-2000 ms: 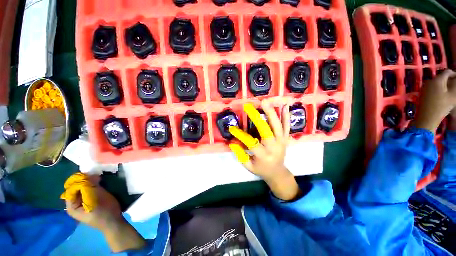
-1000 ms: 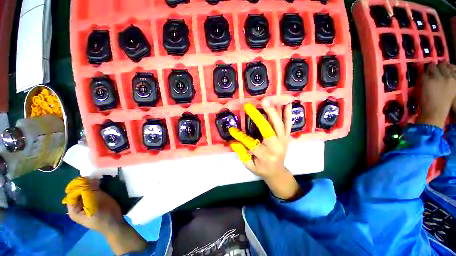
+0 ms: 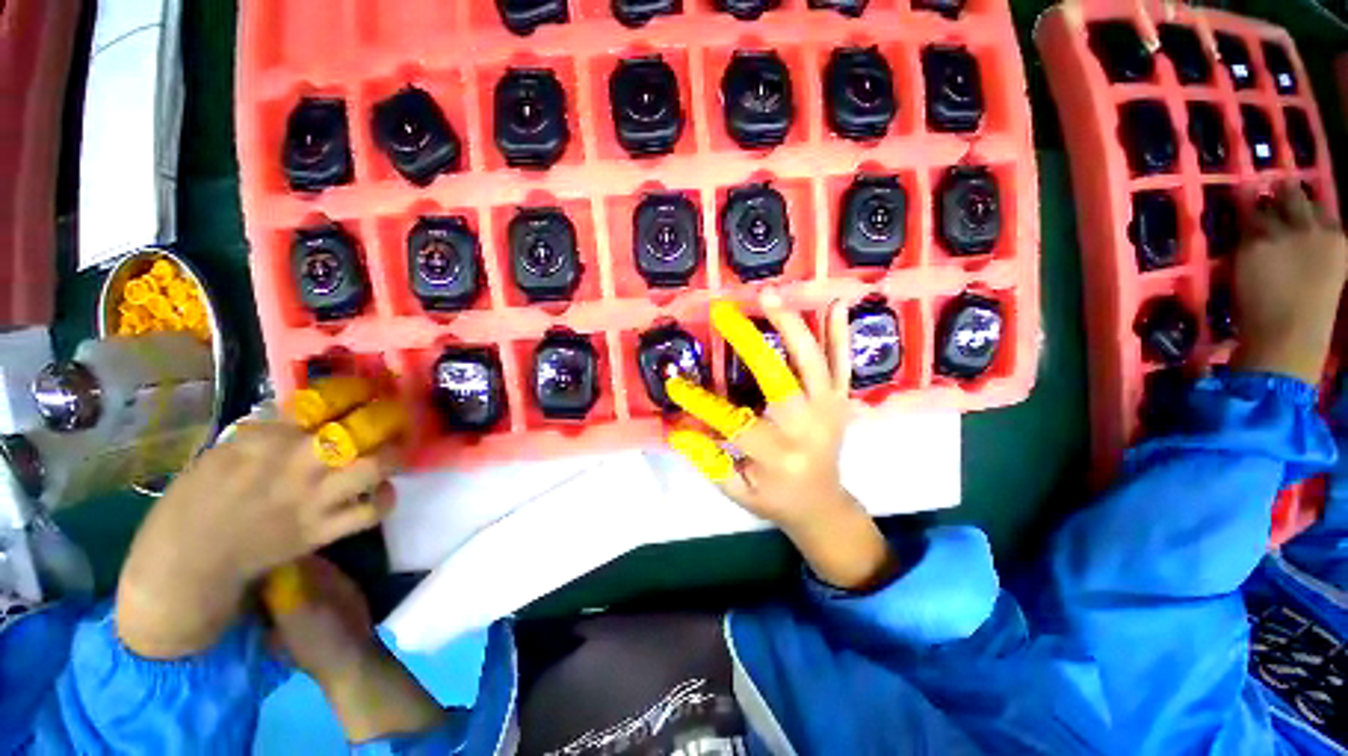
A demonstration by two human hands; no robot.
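A salmon-pink foam tray [image 3: 591, 307] holds rows of black watch-like housings. My right hand [image 3: 784, 428] is over the bottom row, palm down, fingers spread, with yellow finger cots on several fingers. One yellow tip touches or covers the edge of a housing [image 3: 670, 355]; the hand partly covers the housing beside it. My left hand [image 3: 318, 613] is low at the left, below the tray. It is blurred and partly hidden behind another person's hand, so its grip cannot be made out.
Another person's hand [image 3: 266, 480] reaches from the left over the tray's lower left corner. A dish [image 3: 222, 355] of yellow finger cots and a bottle [image 3: 141, 399] stand left. White sheets [image 3: 547, 524] lie below the tray. At right, another person's hand [image 3: 1289, 281] is over a second tray [image 3: 1087, 296].
The other person's hand has come in from the left over the tray corner and in front of my left hand. The tray's left side has shifted slightly right in view. My right hand is nearly unchanged.
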